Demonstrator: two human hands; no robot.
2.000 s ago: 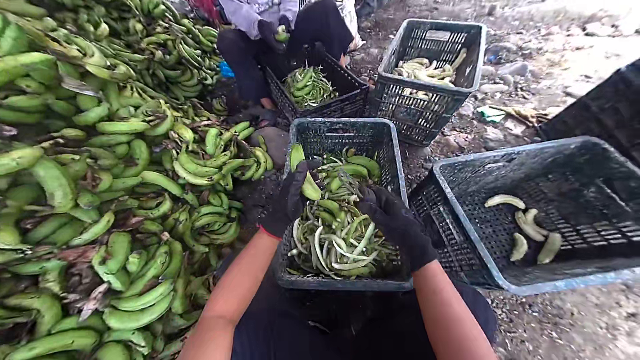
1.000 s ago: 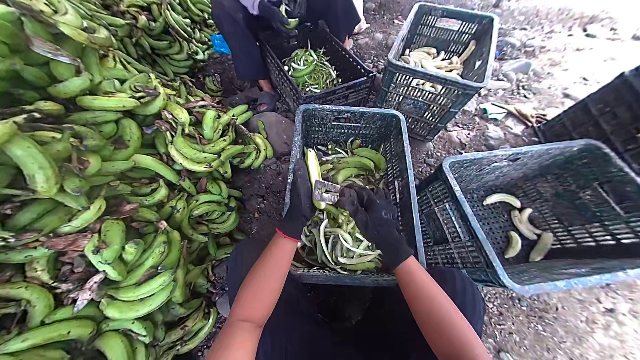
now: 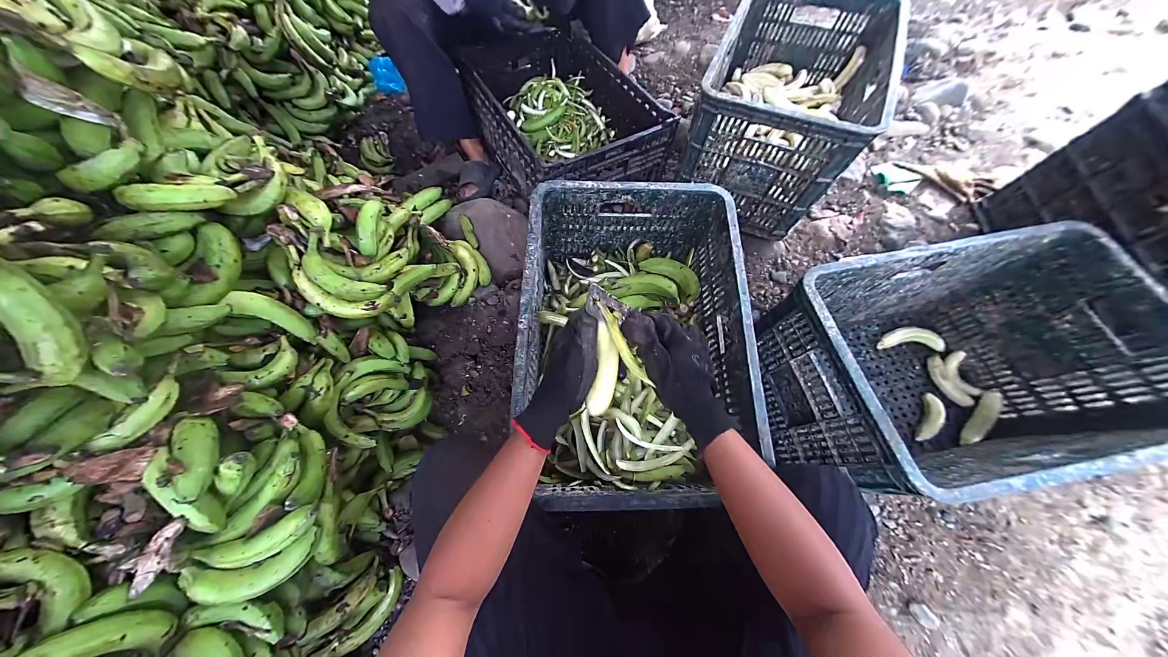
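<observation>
My left hand (image 3: 568, 367), in a black glove with a red band at the wrist, grips a pale, partly peeled green plantain (image 3: 603, 367) over the middle crate. Against the fruit's upper end, my gloved right hand (image 3: 673, 365) holds a small flat metal blade (image 3: 604, 301), partly hidden by the fingers. A strip of green peel (image 3: 626, 347) hangs between both hands. Beneath them, the plastic crate (image 3: 644, 190) contains long cut peels (image 3: 634, 438) and, farther back, whole green plantains (image 3: 669, 276).
Green plantains (image 3: 265, 484) are heaped at the left. A crate (image 3: 995, 239) with several peeled plantains (image 3: 949, 379) stands right; another crate (image 3: 789, 137) with peeled ones is behind. A person (image 3: 415, 64) sits by a crate of peels (image 3: 593, 169). A stone (image 3: 493, 239) lies nearby.
Two seconds ago my hands were apart, the left holding up a green plantain. They have come together over the crate, and more of the fruit's pale flesh shows.
</observation>
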